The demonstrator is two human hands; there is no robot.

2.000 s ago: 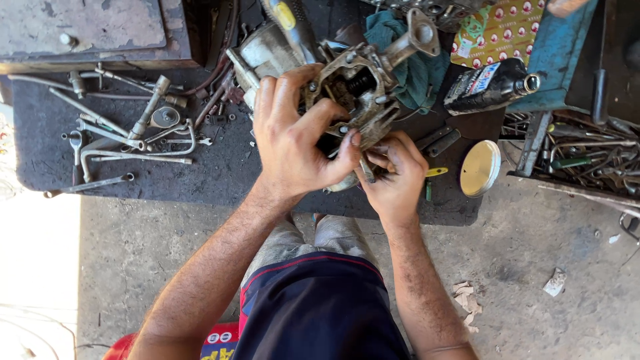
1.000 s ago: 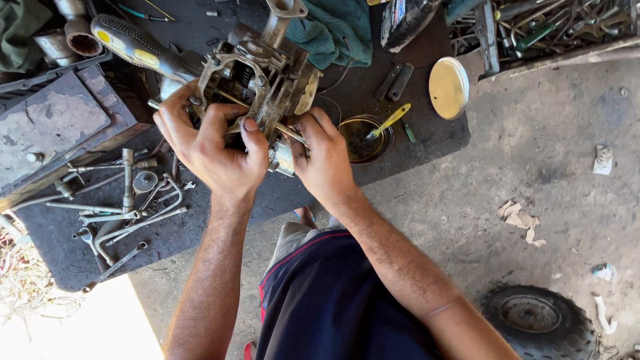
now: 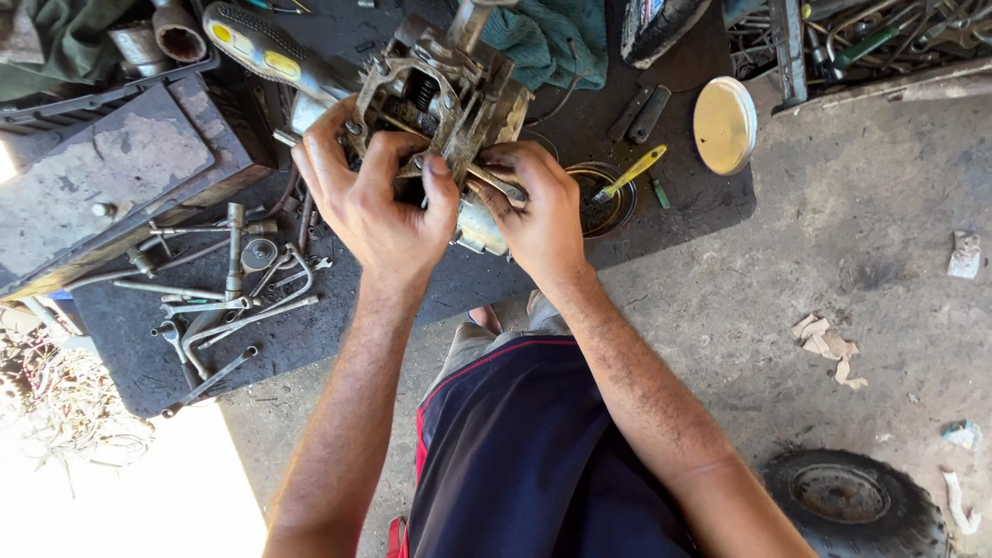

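Observation:
A greasy metal engine (image 3: 480, 93) with a square opening and a coil spring inside it stands at the upper middle of the view. My left hand (image 3: 387, 186) grips the near left edge of its opening, thumb on the rim. In my right hand (image 3: 535, 201), at the engine's right side, is a thin metal rod (image 3: 496, 183), held between thumb and fingers; it seems to run into the casting. What the rod's far end touches is hidden. Behind my left hand lies a large grey and yellow tool handle (image 3: 271, 53).
Wrenches and sockets (image 3: 232, 291) lie at the left beside a metal box (image 3: 101, 163). Right of the engine are a tin (image 3: 620, 221) with a yellow brush (image 3: 639, 167), a round lid (image 3: 725, 125) and a teal cloth (image 3: 577, 31). A tool tray (image 3: 891, 91) is at upper right, a tyre (image 3: 852, 504) on the floor.
The view has shifted, bringing the tin with the brush and the tyre into sight. Both hands stay at the engine; my right hand still holds the rod.

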